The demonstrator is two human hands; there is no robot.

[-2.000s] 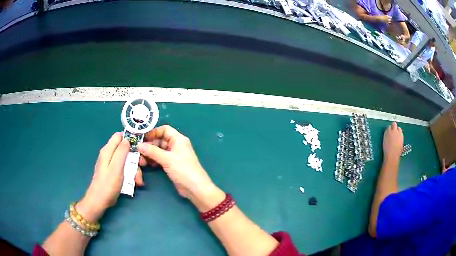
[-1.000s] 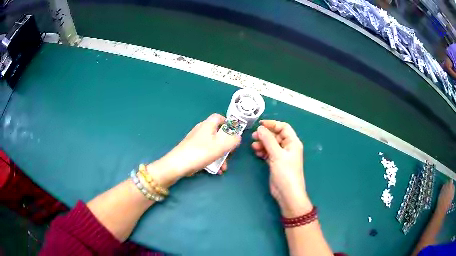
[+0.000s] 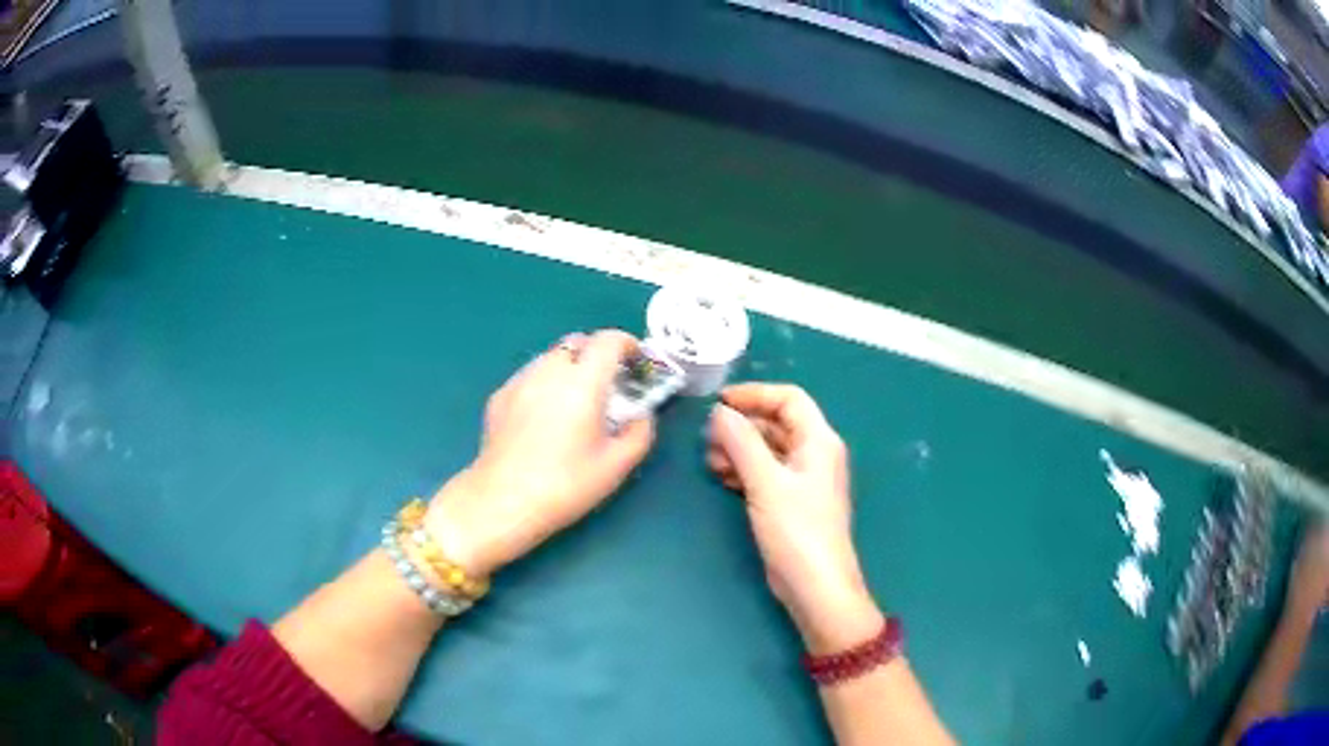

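The white handheld fan unit (image 3: 697, 332) is near the middle of the bench, its round head towards the white strip. My left hand (image 3: 551, 437) grips its handle, with fingers over it and hiding most of it. A small circuit board (image 3: 644, 379) shows in the open handle between my fingers. My right hand (image 3: 780, 466) is just right of the fan head, thumb and fingertips close together. Whether it pinches something small is hidden by blur. Both hands are bare.
Two heaps of small white parts (image 3: 1133, 510), a small black part (image 3: 1098, 689) and PCB panels (image 3: 1227, 576) lie at the right. A neighbour's arm (image 3: 1286, 641) is at the right edge. A black object (image 3: 66, 197) stands far left, a red stool (image 3: 88, 590) lower left. White shells (image 3: 1122, 88) lie beyond the belt.
The view has swung left, so the heaps and panels sit further right. My left hand has shifted over the handle and covers more of it. My right hand has come off the handle.
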